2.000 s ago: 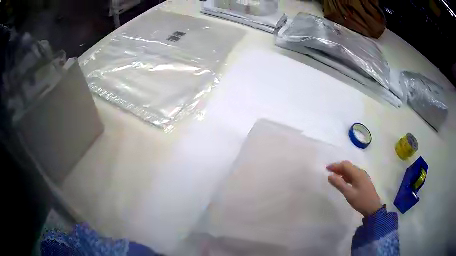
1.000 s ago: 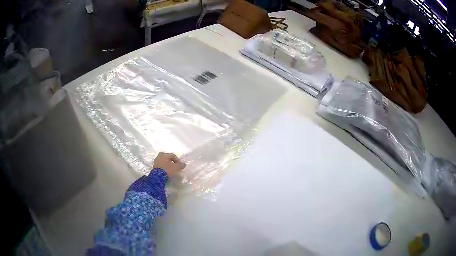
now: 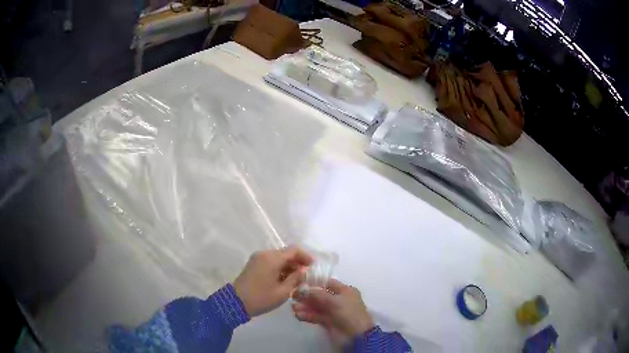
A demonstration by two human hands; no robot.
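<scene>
A large clear plastic bag [image 3: 172, 172] lies spread on the left of the white table. My left hand [image 3: 272, 279] pinches its near right corner. My right hand [image 3: 334, 307] is just right of my left hand, with fingers at the same gathered plastic edge. The gathered edge sticks up between both hands, slightly blurred. White tissue sheets [image 3: 386, 234] lie flat to the right of the bag, partly behind my right hand.
A blue tape roll [image 3: 472, 302], yellow tape rolls [image 3: 532, 311] and part of the blue dispenser [image 3: 540, 340] are at the lower right. Plastic-covered packs [image 3: 448, 158] lie beyond. Brown bags [image 3: 476, 100] are at the far edge. A grey tote bag [image 3: 48, 227] stands left.
My left hand has moved right with the corner of the plastic bag, and the bag has shifted and creased. My right hand has come into view beside it. The camera view has shifted.
</scene>
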